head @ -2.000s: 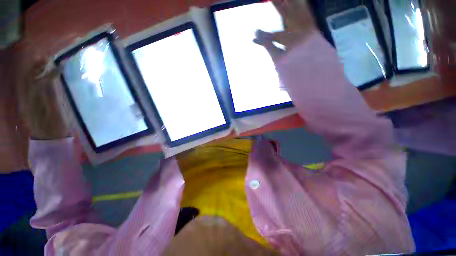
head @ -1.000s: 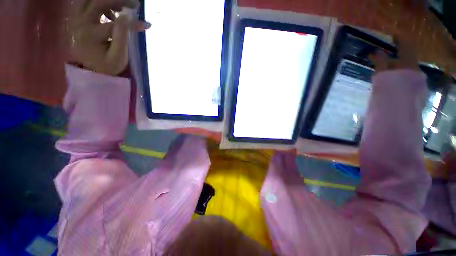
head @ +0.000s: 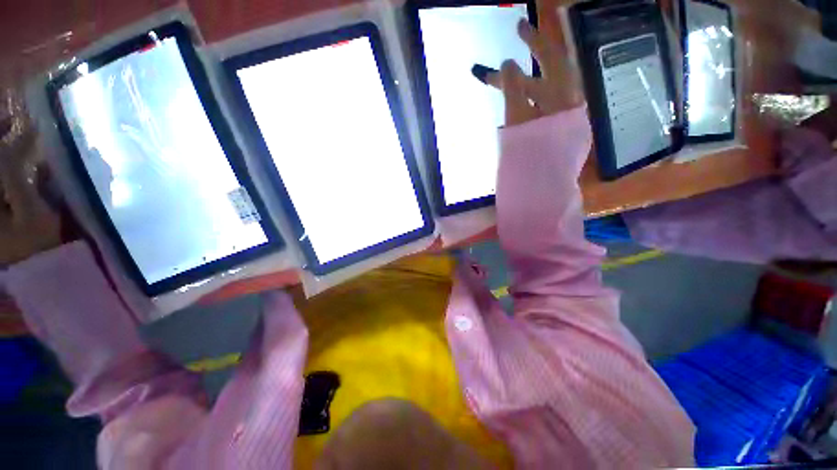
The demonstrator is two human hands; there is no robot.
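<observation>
Several black-bordered tablets lie side by side on thin white sheets. The leftmost tablet (head: pixel 151 156) has a pale glaring screen and a small barcode label (head: pixel 243 205). The second tablet (head: pixel 335 156) is bright white. The third tablet (head: pixel 459 101) is lit white, partly hidden by my right hand (head: pixel 537 78), whose fingers are spread over its right side, with a dark fingertip-sized thing at one finger. A fourth tablet (head: pixel 633 101) shows a grey menu box, and a narrow-looking fifth (head: pixel 709 73) shows glare. My left hand (head: pixel 27 188) is dim and blurred at the left edge, left of the first tablet.
The bench edge has a shiny orange-red cover (head: pixel 684 184). Another person's purple-pink sleeve (head: pixel 725 225) reaches in at the right. Blue bins (head: pixel 748 390) stand low at the right, with a red item (head: pixel 794 301) above them. Yellow lines mark the grey floor.
Since one second ago the view has swung right and back, close to its earlier framing. My right hand is now over the third tablet instead of the fourth. My left hand is at the far left.
</observation>
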